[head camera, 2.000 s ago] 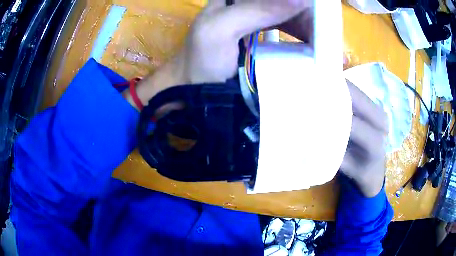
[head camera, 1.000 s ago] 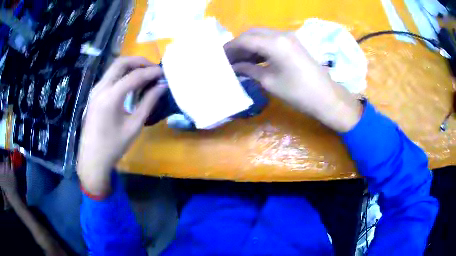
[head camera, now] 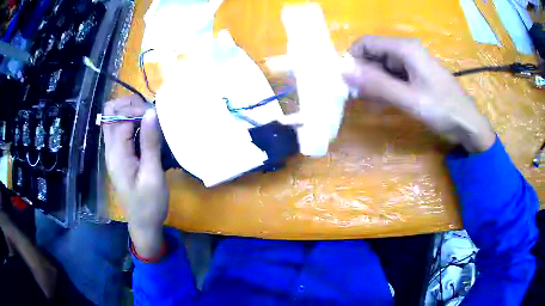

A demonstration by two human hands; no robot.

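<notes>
The white camera body housing (head camera: 197,119) lies on the orange tabletop, with a black frame (head camera: 276,143) showing at its right and lower side. My left hand (head camera: 137,149) grips the black part at the housing's left end; a wire bundle with a small white plug (head camera: 107,119) sticks out past its fingers. My right hand (head camera: 412,89) holds the white rear cover (head camera: 317,83) by its right side, tilted up beside the housing. Thin blue wires (head camera: 263,104) run between housing and cover. The cover and right fingertips are slightly blurred.
Trays with black parts (head camera: 54,119) stand at the left. A black cable (head camera: 496,70) lies on the table at the right. White covers (head camera: 454,275) are in a bin below the table edge. Another person's arm (head camera: 30,251) shows at the lower left.
Since one second ago, my right hand has moved right and now holds the rear cover beside the housing. Blue wires now show between them. The white shell that lay at the right is no longer there.
</notes>
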